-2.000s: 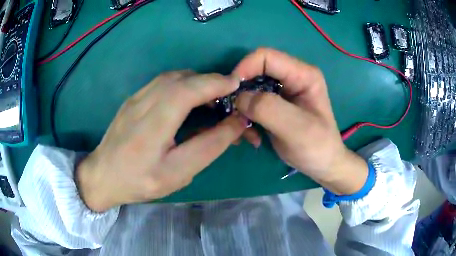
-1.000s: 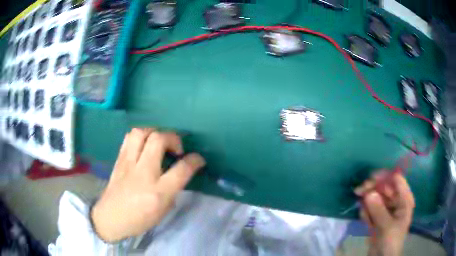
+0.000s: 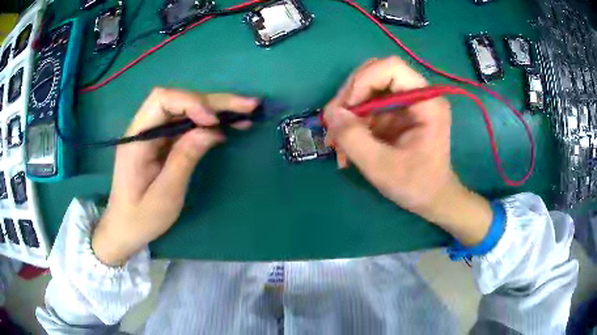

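Observation:
An electronic module [image 3: 302, 139] with a black rim and silvery centre lies on the green mat in front of me. My left hand [image 3: 177, 141] holds the black test probe [image 3: 190, 124], its blurred tip pointing right, just left of the module. My right hand [image 3: 393, 124] holds the red test probe [image 3: 399, 99] at the module's right side. My right fingers cover the module's right edge and hide the red probe's tip, so contact cannot be told.
A teal multimeter [image 3: 70, 105] stands left, beside a white tray of modules [image 3: 39, 226]. More modules [image 3: 280, 23] lie along the far side and right. The red test lead [image 3: 495, 141] loops at right, near clear blister trays [image 3: 573, 111].
One second ago both hands were apart, low at the mat's near edge, with the module lying alone. Now both are raised beside it, holding the probes. The view has also shifted.

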